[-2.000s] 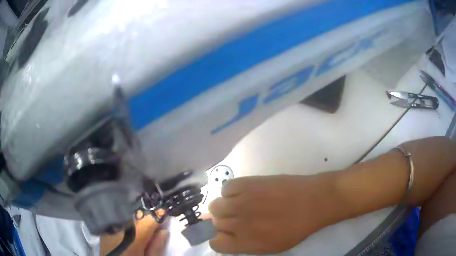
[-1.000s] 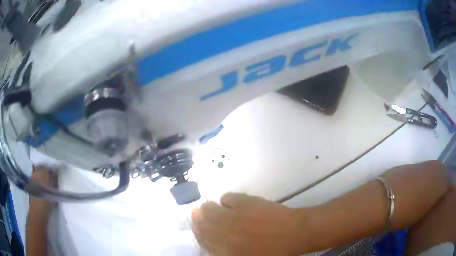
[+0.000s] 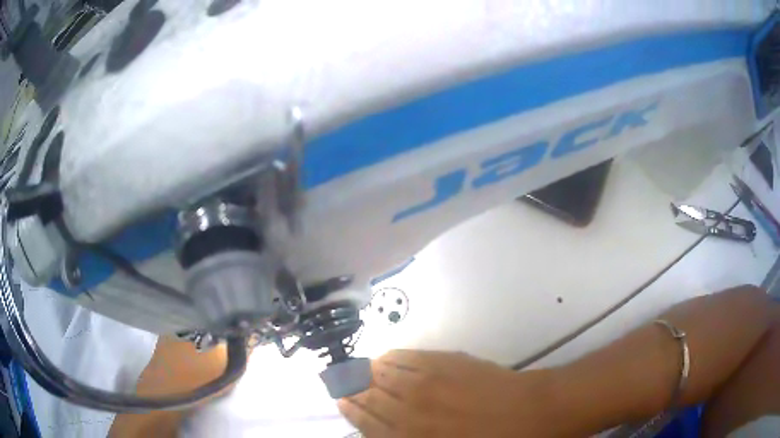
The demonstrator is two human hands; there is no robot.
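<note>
The white fabric (image 3: 282, 398) lies under the needle end of the white sewing machine head (image 3: 410, 111), washed out by bright light. My right hand (image 3: 428, 389) rests palm down at its right side, fingertips partly behind the grey tension knob (image 3: 346, 377). My left hand (image 3: 175, 376) is at the left of the fabric, partly hidden behind the machine head and the curved chrome bar (image 3: 128, 398); its fingers do not show clearly. The needle and presser foot are hidden. Whether either hand grips the fabric cannot be seen.
A round plate with holes (image 3: 391, 305) is on the machine bed (image 3: 513, 282). A dark flat object (image 3: 575, 195) lies under the machine arm. Silver thread snips (image 3: 715, 222) and a slim tool (image 3: 757, 205) lie at the right. White cloth also shows at the far left.
Since one second ago my left hand has moved right, towards the needle area. My right hand is near the tension knob. The camera view has shifted; two seconds ago both hands were close together.
</note>
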